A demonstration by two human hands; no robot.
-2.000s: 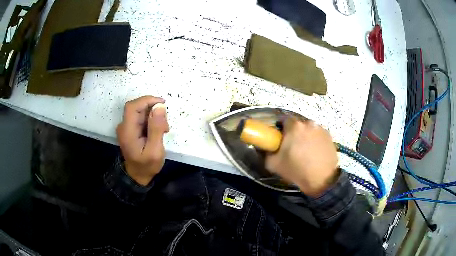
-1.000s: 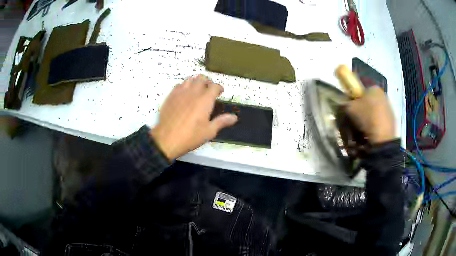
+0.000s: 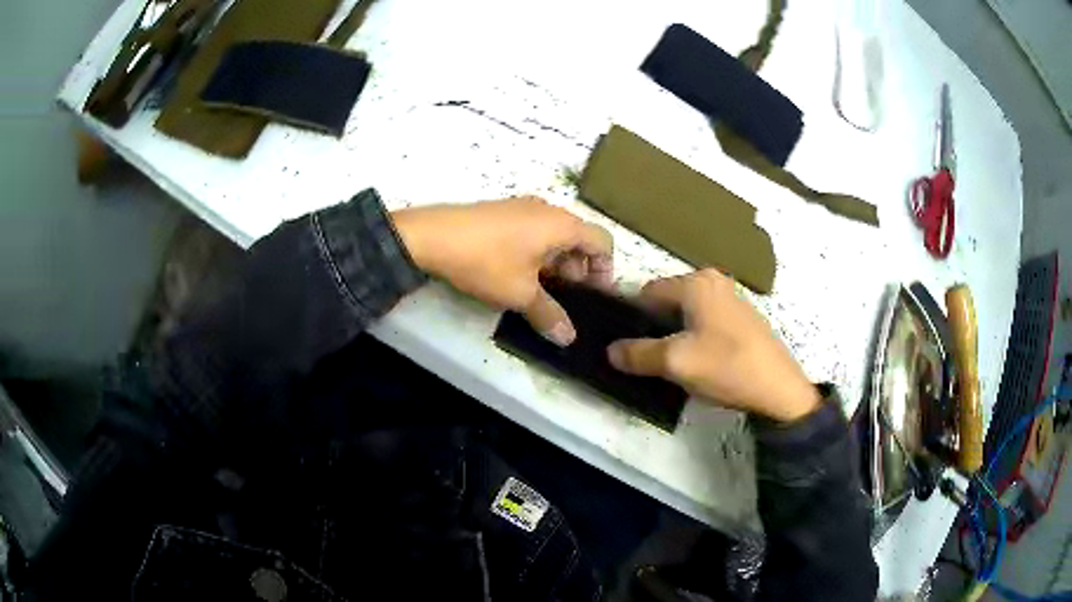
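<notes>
A black-faced piece [image 3: 600, 366] with a narrow olive edge lies near the table's front edge. My left hand [image 3: 517, 265] has its thumb on the black face and its fingers curled at the far edge. My right hand [image 3: 711, 341] holds the right part the same way, thumb on top. The fingers hide part of the far edge. The steam iron [image 3: 911, 400] stands at the right with its light wooden handle, and no hand is on it.
Olive cut pieces [image 3: 676, 206] lie just beyond my hands. Black interfacing [image 3: 723, 94] lies farther back, over an olive strip [image 3: 811, 194]. Red-handled shears [image 3: 935, 212] are at right. The finished stack [image 3: 288, 82] lies on olive panels at far left. The red-and-black box [image 3: 1034, 365] stands beyond the table's right edge.
My right hand has let go of the iron, now set down at the right, and has come to the black-faced piece. My left hand has curled around its far edge. The view has turned.
</notes>
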